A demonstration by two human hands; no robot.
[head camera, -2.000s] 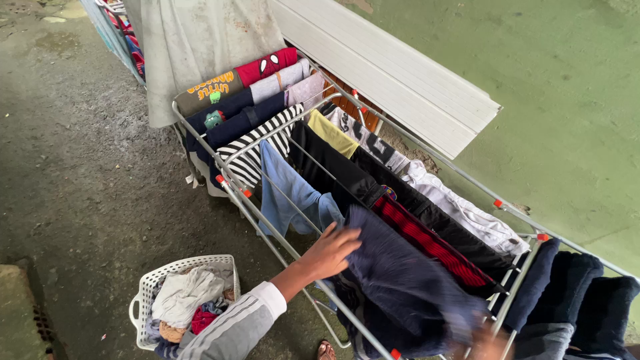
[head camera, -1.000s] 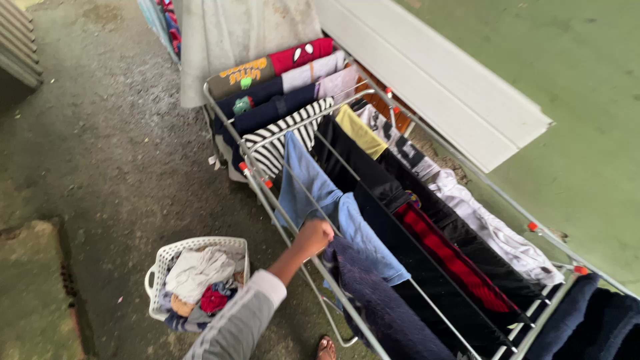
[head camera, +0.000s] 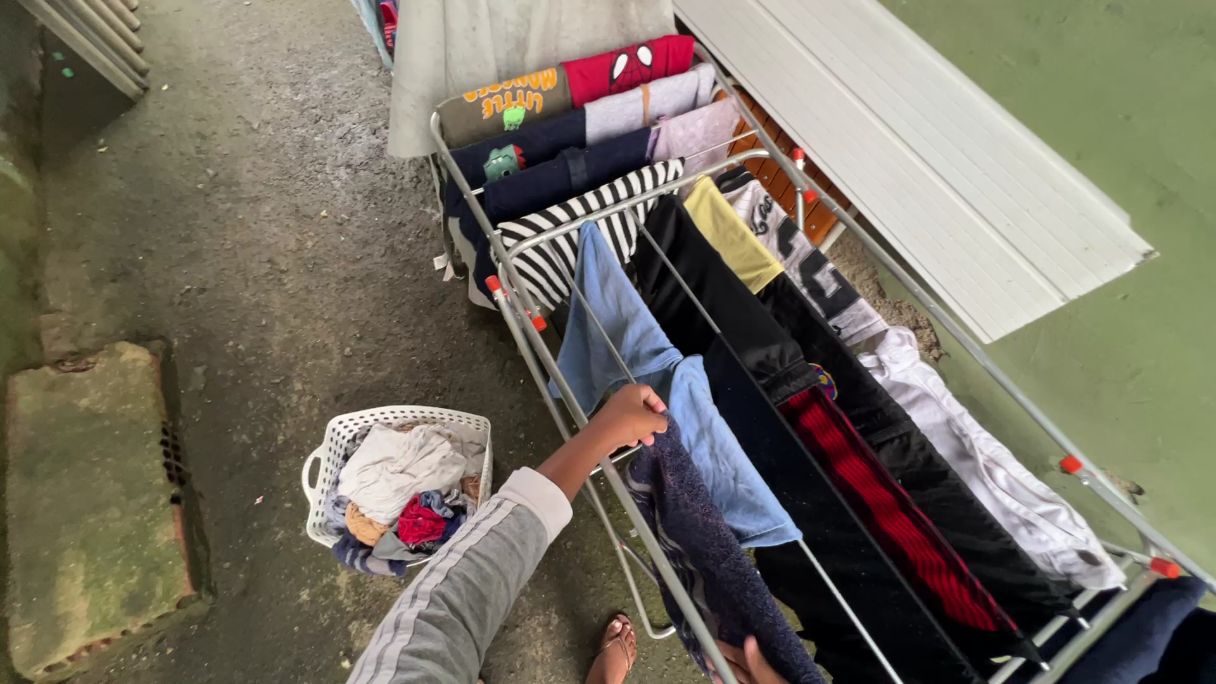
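My left hand (head camera: 635, 418), in a grey sleeve with a white cuff, grips the upper end of a dark navy cloth garment (head camera: 708, 541) on the near side of a metal drying rack (head camera: 655, 560). At the bottom edge my right hand (head camera: 746, 663) holds the lower end of that garment; part of this hand is cut off by the frame. Just beyond hangs a light blue garment (head camera: 722, 456), draped over the rack's wires. Black trousers (head camera: 693, 275) and a red and black striped garment (head camera: 883, 494) hang farther across.
A white plastic basket (head camera: 318, 475) of clothes stands on the ground at left, near a mossy block (head camera: 95, 503). Striped, navy and red clothes hang at the rack's far end. White panels (head camera: 931, 142) lean behind the rack. My sandalled foot (head camera: 616, 651) shows below.
The dark navy garment, spread out and blurred in motion two seconds ago, now hangs narrow along the rack's near side. More of the light blue garment shows. The view has shifted left.
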